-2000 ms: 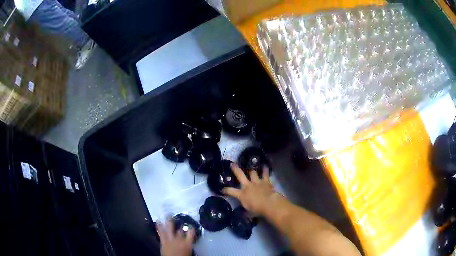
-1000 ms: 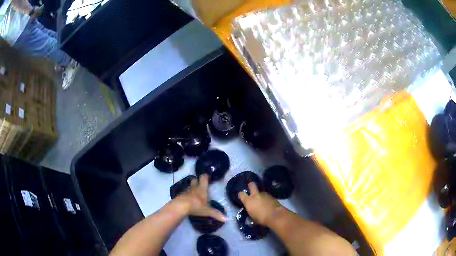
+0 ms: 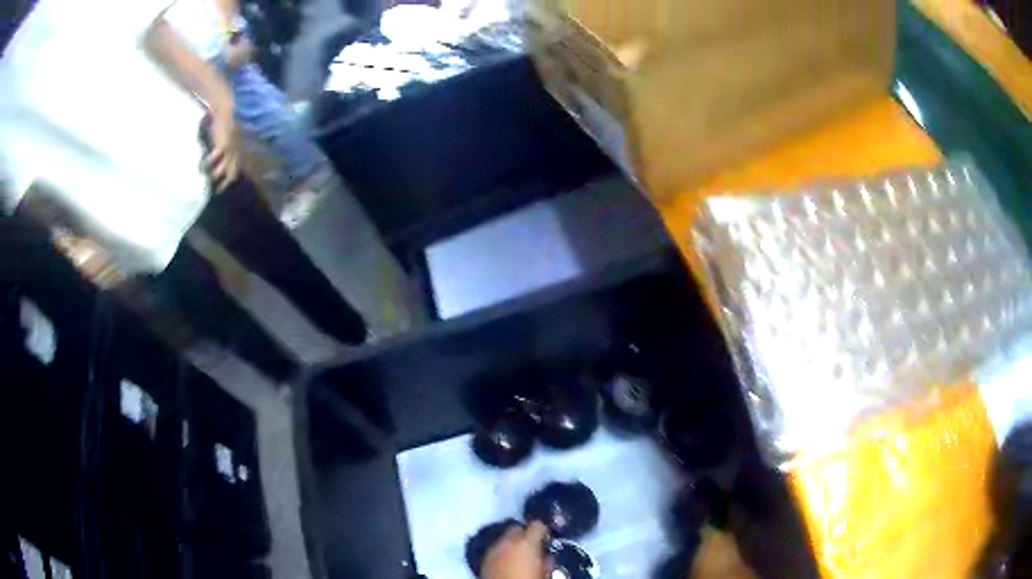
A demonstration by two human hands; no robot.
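Several glossy black housings (image 3: pixel 566 509) lie in a large black tote (image 3: pixel 368 396) on a pale liner (image 3: pixel 441 486). More housings (image 3: pixel 569 418) are bunched towards the tote's far side. My left hand (image 3: pixel 517 554) is at the bottom edge, among the near housings, partly cut off. It touches or overlaps a dark housing (image 3: pixel 487 545), but a grip cannot be made out. My right hand (image 3: pixel 721 556) is blurred and cut off by the bottom edge, at the tote's right side beside dark shapes. Its fingers cannot be made out.
A clear blister tray (image 3: pixel 871 294) lies on the orange-taped bench (image 3: pixel 894 498) at the right. A cardboard carton (image 3: pixel 770 91) stands behind it. Another black tote (image 3: pixel 453 136) with a pale liner is beyond. A person in white (image 3: pixel 102 124) stands at the left by black bins (image 3: pixel 79 452).
The view has shifted, so the tote appears lower and further right. A person in white has come into view at left. Both hands now show lower, nearer the bottom edge.
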